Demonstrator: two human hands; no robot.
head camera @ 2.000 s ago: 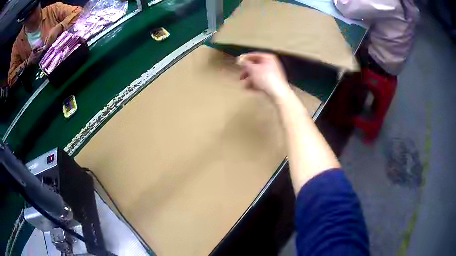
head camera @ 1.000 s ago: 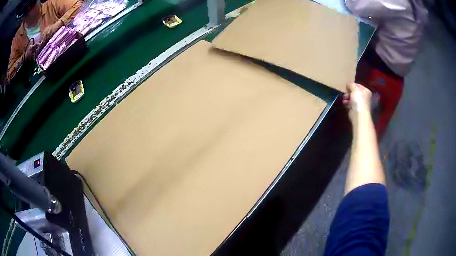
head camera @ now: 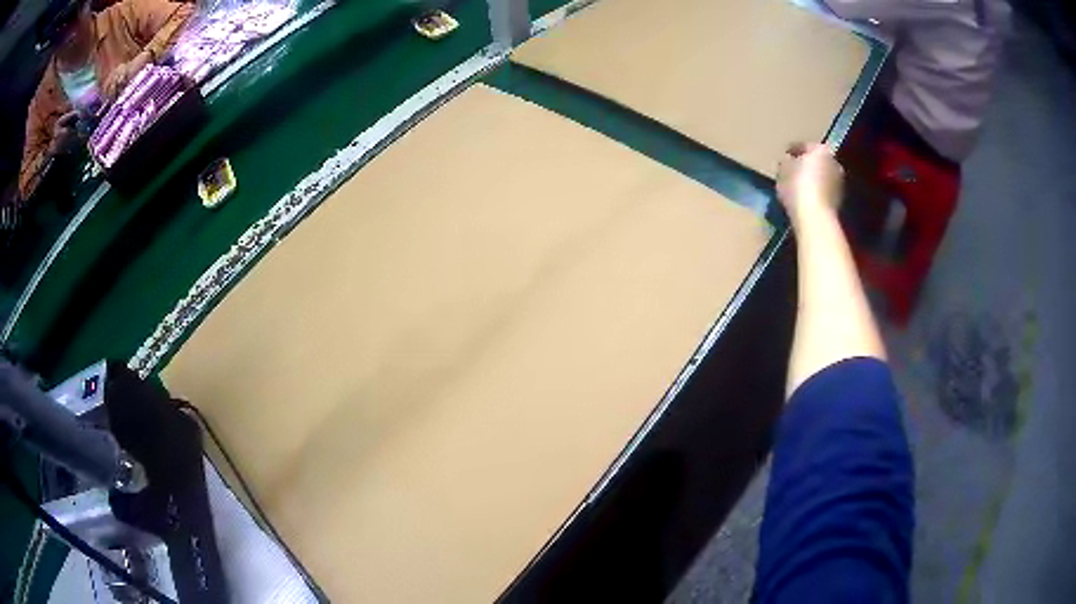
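Observation:
The smaller cardboard sheet (head camera: 708, 71) lies at the far end of the green bench. My right hand (head camera: 811, 179), bare below a blue sleeve, is at its near right corner with fingers curled on the edge. The fingertips are small and partly hidden. A larger cardboard sheet (head camera: 472, 330) lies nearer to me, and a strip of green bench shows between the two sheets. My left hand is out of the picture.
The black-and-silver screw feeder (head camera: 148, 472) and a grey screwdriver (head camera: 65, 425) stand lower left, beside the white mat (head camera: 254, 543). Device shells (head camera: 217, 183) sit on the green conveyor (head camera: 295, 124). One person sits across at upper left; another sits by a red stool (head camera: 914, 201).
The far sheet has moved from a skewed position to lie more in line with the bench, and the gap between sheets has widened. My right hand went to its corner. The shells moved right.

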